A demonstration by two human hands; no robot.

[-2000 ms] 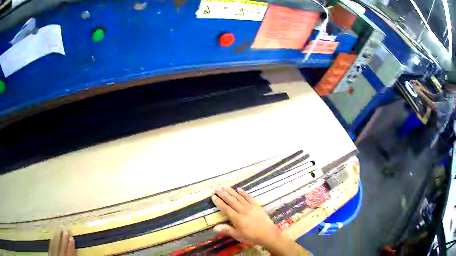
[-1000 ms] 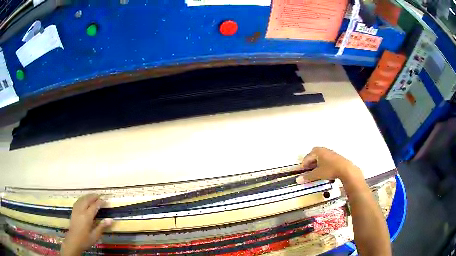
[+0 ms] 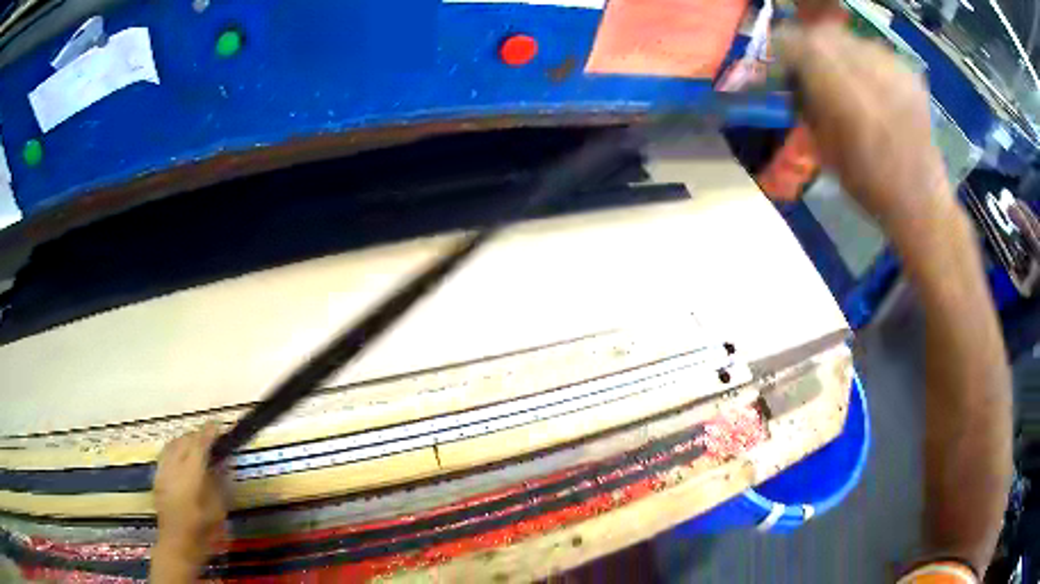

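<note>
A long black strip runs diagonally, its left part at my left hand and its right part raised and blurred toward my right hand. My left hand is closed on the strip over the left part of the die. My right hand is raised at the upper right, blurred, with the strip's blurred end reaching it. The pale steel-rule die lies along the front, with thin blade lines and two dark end holes. A short black length lies on the die left of my left hand.
The wide black strip stack lies at the back of the cream board, under the blue beam. The beam bears a green button and a red button. Black lengths lie on the red front ledge. A blue bin stands at right.
My right hand has risen from the die's right end to the upper right, lifting the strip off the die diagonally. My left hand stays near the left part. The die's blade lines are now uncovered.
</note>
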